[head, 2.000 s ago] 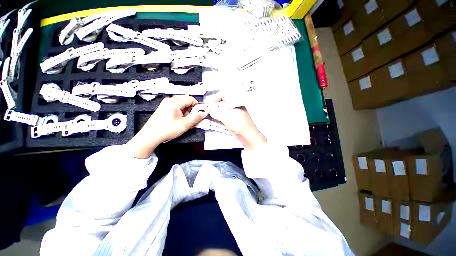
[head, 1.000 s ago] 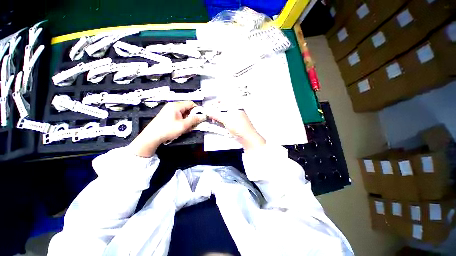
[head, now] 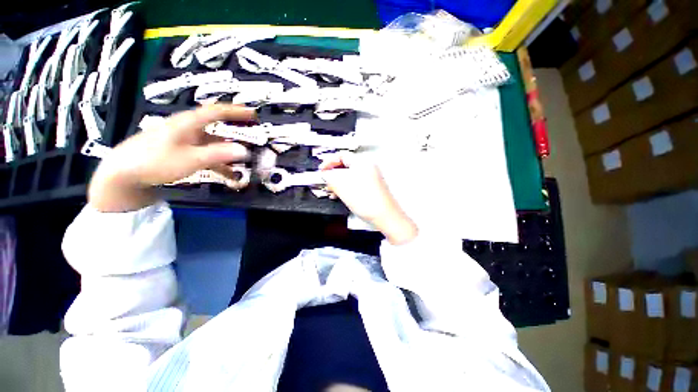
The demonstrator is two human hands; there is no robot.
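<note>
My right hand (head: 361,190) holds the strap end of a half-fitted watch (head: 277,180), whose round head with a dark centre lies at the front row of the foam tray (head: 229,200). My left hand (head: 172,149) is over the left part of the tray, blurred, fingers spread above the front rows; I see nothing held in it. Another watch (head: 239,178) lies partly under the left hand. Rows of watches with white straps (head: 275,70) fill the pockets behind.
The white sheet (head: 467,172) lies right of the tray, with a strap bundle (head: 478,67) and a clear plastic bag (head: 428,29) at its back. A neighbouring tray (head: 46,172) with upright straps is at left. Cartons (head: 635,153) stand at right.
My left hand has left the spot by my right hand and moved left over the tray, opening. The watch head shows at the tray's front row. The view has shifted left.
</note>
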